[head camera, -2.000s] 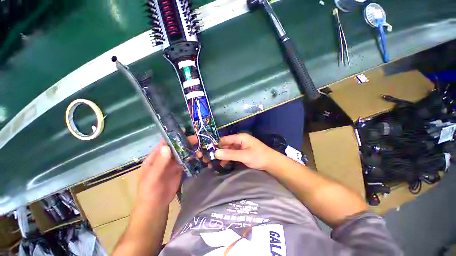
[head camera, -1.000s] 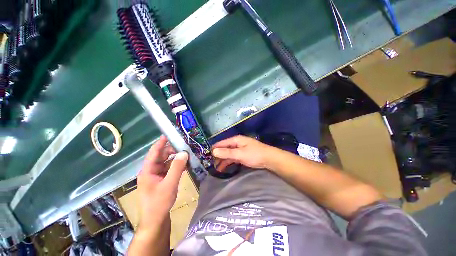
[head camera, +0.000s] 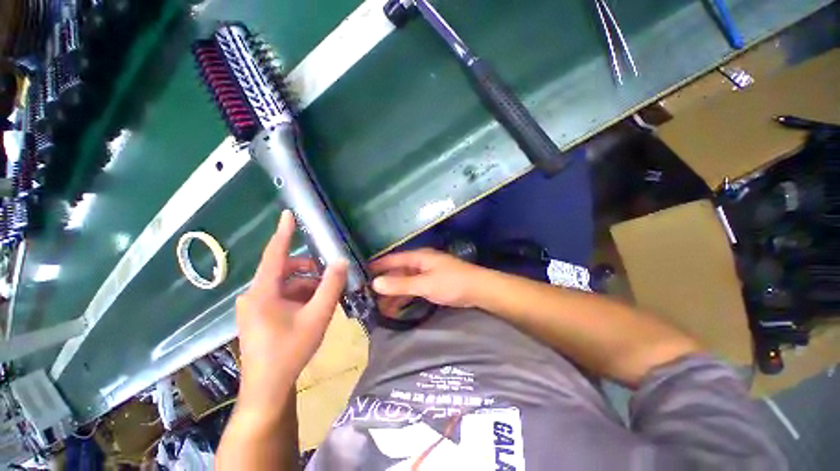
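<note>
The heated styling brush (head camera: 241, 85) lies slanted, its bristled head over the pale rail and its tail towards my lap. The grey handle cover (head camera: 309, 204) now lies over the handle, and the wires inside are hidden. My left hand (head camera: 293, 290) holds the cover near its lower half, thumb on top and index finger stretched along its side. My right hand (head camera: 425, 276) grips the handle's tail end at its right side. A black power cord (head camera: 405, 319) curves below the tail. Whether the cover is fully seated, I cannot tell.
A masking tape roll (head camera: 202, 260) lies left of the brush. A hammer (head camera: 505, 103), tweezers (head camera: 615, 41) and a blue stick (head camera: 726, 23) lie to the right. A carton (head camera: 677, 267) with black cords stands at the right. Several brushes (head camera: 41, 120) line the far left.
The handle cover has turned over and come from beside the open handle onto it, covering the wires. The brush slants further left in view.
</note>
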